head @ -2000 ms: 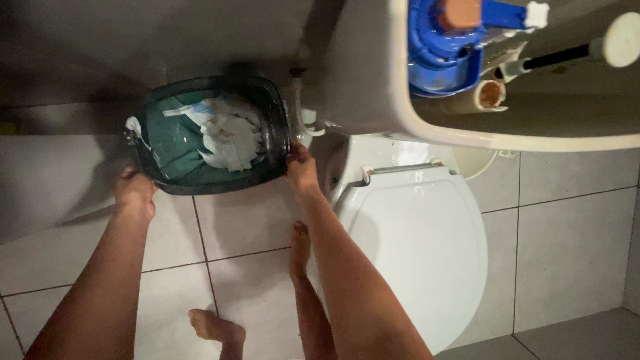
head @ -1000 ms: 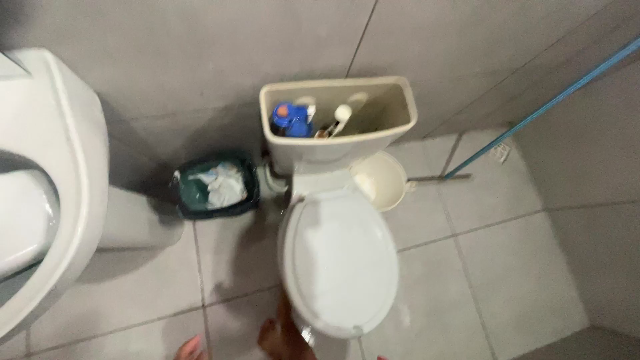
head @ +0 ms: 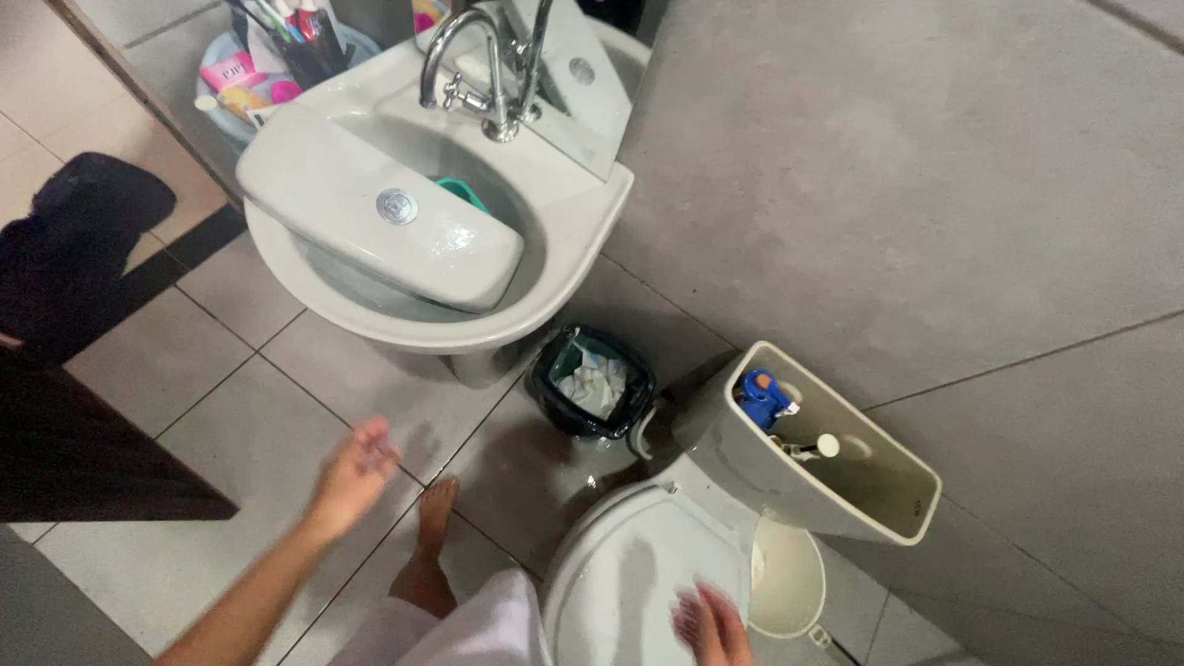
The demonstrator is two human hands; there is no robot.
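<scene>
My left hand (head: pixel 361 462) hangs over the tiled floor below the sink, holding nothing, its fingers loosely apart. Above the closed toilet lid (head: pixel 638 564) is my right hand (head: pixel 708 620), blurred and with nothing seen in it. A black-lined waste bin (head: pixel 592 384) with crumpled paper inside stands between the sink pedestal and the toilet. The toilet cistern (head: pixel 832 453) has no cover on; a blue plastic valve part (head: pixel 763 398) and a white-topped part (head: pixel 826 445) show inside. A white cistern lid (head: pixel 388 208) lies across the sink basin (head: pixel 546 319), over a green object (head: pixel 462 194).
A chrome faucet (head: pixel 499 111) rises at the back of the sink, by a container of toiletries (head: pixel 268 74). Right of the toilet sits a cream bucket (head: pixel 786 578). A dark door (head: pixel 102 453) and a dark mat or cloth (head: pixel 83 240) are at the left.
Two seconds ago both hands held the waste bin by its rim; they are now off it. The view has swung so that the sink shows.
</scene>
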